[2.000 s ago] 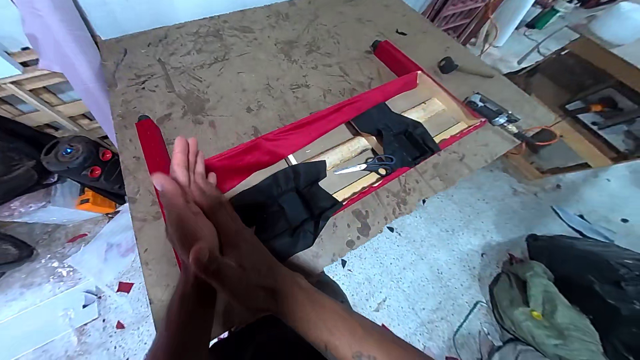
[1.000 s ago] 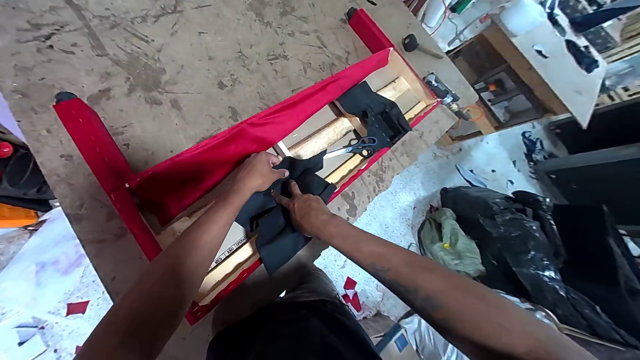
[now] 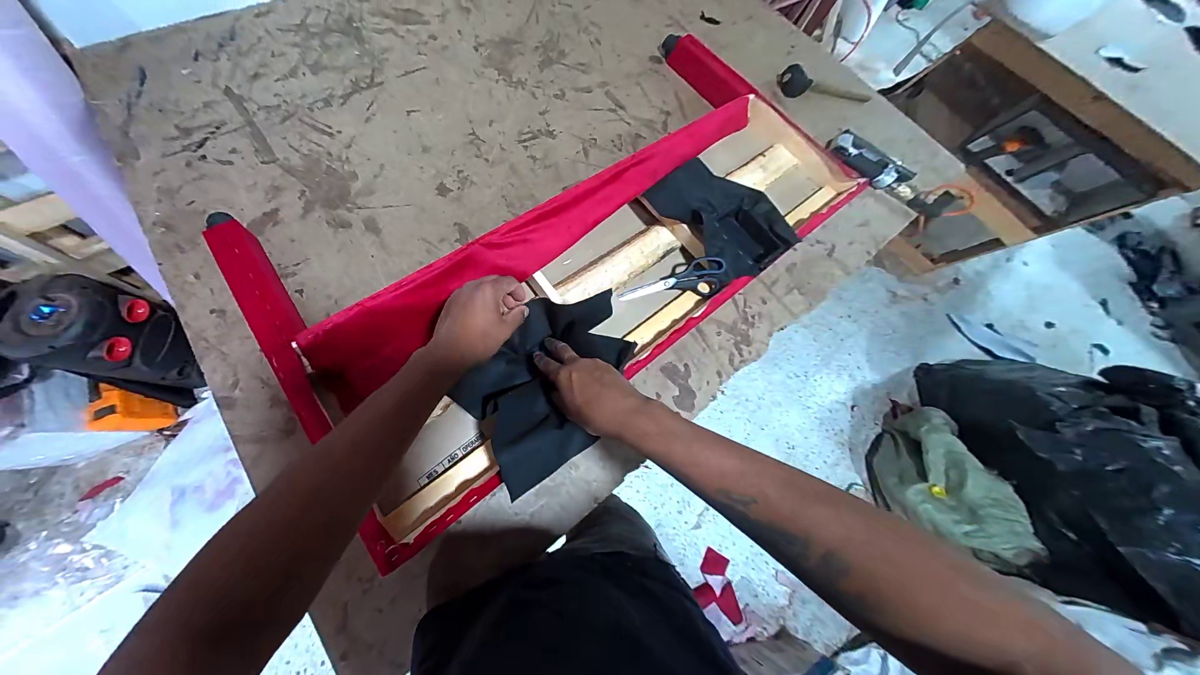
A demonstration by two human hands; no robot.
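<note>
A wooden furniture frame covered in red fabric [image 3: 581,208] lies on the table. Across its left half is a piece of black fabric [image 3: 539,427], creased and folded. My left hand [image 3: 480,319] rests at the fabric's upper left edge, fingers curled; whether it pinches the cloth is unclear. The fingertips of my right hand [image 3: 591,389] press on the middle of the black fabric. To the right, scissors [image 3: 684,278] with dark handles lie across the frame's lower rail, beside a second black fabric piece [image 3: 727,216].
A mallet [image 3: 797,82] and a metal pneumatic tool [image 3: 870,161] lie at the right of the worktable [image 3: 394,122]. Black plastic bags [image 3: 1059,450] are on the floor at right. A black machine with red knobs [image 3: 84,328] stands at left. Red scraps [image 3: 717,591] lie below.
Two seconds ago my hands were raised together at the left, palms touching. They have since come down onto the black fabric, which has been shifted and creased.
</note>
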